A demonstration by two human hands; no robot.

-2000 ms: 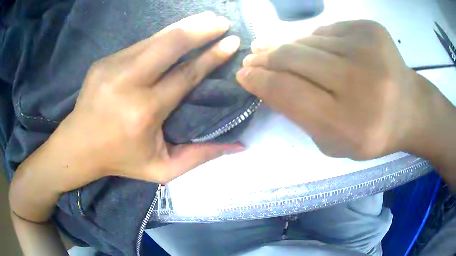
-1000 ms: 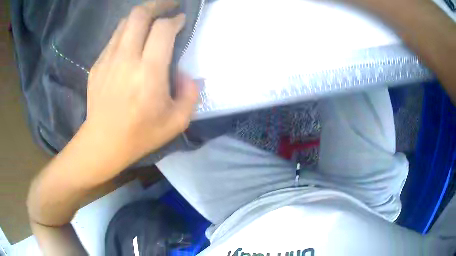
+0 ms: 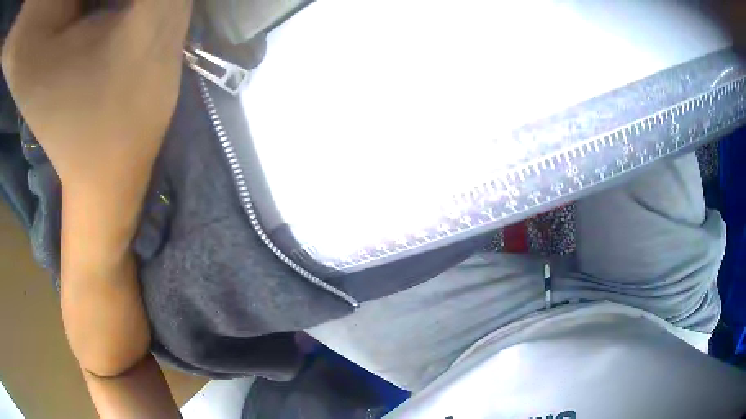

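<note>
The dark grey garment (image 3: 208, 270) lies at the left and hangs over the table's front edge towards the lap. A metal zipper (image 3: 237, 176) runs down its right edge and curves to an end near the lap. The silver zipper slider with its pull (image 3: 219, 72) is at the top of the visible teeth. My left hand (image 3: 98, 74) is at the upper left over the garment; its fingers are cut off or hidden at the top edge. My right hand is not visible; only a dark blur shows at the upper right corner.
The white table (image 3: 393, 106) is glaringly bright. A measuring tape strip (image 3: 572, 172) runs along its curved front edge. Light grey trousers (image 3: 638, 237) and a light shirt (image 3: 572, 360) are below. A blue item shows at the right edge and brown board at the lower left.
My left hand has moved up and left, out of full view. The garment now hangs further towards the lap, with a long stretch of zipper and the slider exposed. The right forearm has left the view.
</note>
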